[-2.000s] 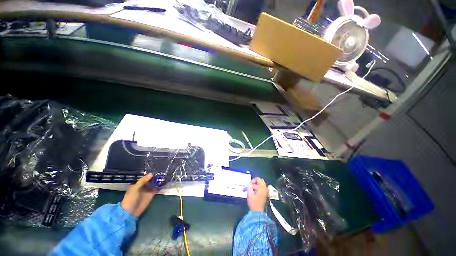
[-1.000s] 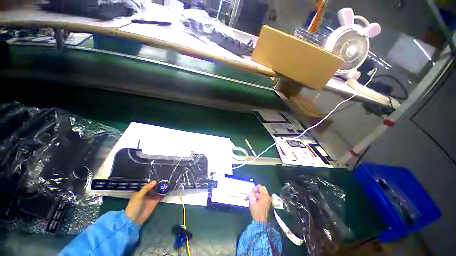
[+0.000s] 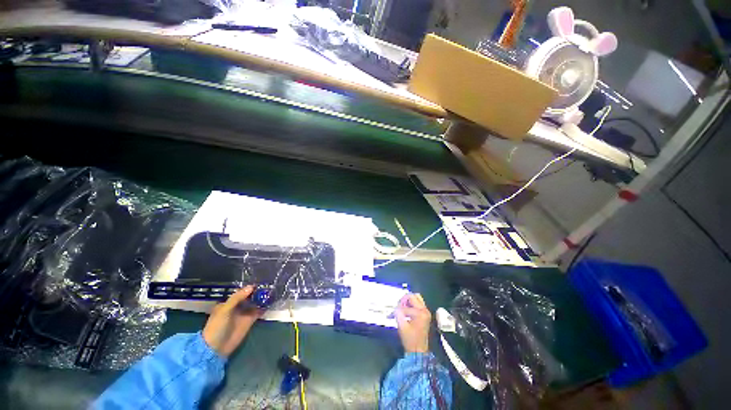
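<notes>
The black plastic assembly (image 3: 240, 260) lies on a white sheet (image 3: 240, 210), its slotted bar towards me. Thin wires lie over its right part. My left hand (image 3: 231, 319) holds the slotted bar near its middle, fingers beside a round dark part (image 3: 261, 297). A small display screen (image 3: 369, 304) with a bright face lies right of the assembly. My right hand (image 3: 413, 319) is at the screen's right edge, fingertips together over it; whether it grips anything is too blurred to tell. A yellow cable (image 3: 296, 332) with a dark blue-black connector (image 3: 292, 371) hangs at the bench front.
Bagged black assemblies (image 3: 88, 248) lie at left. A clear plastic bag heap (image 3: 505, 328) and a white strip (image 3: 461, 360) lie at right. Behind are a pale ring (image 3: 385, 241), printed sheets (image 3: 473, 228) and a white cord (image 3: 513, 196). A blue bin (image 3: 637, 320) stands far right.
The whole view has shifted slightly. My right fingertips have moved a little over the screen's right edge. My left hand stays on the slotted bar.
</notes>
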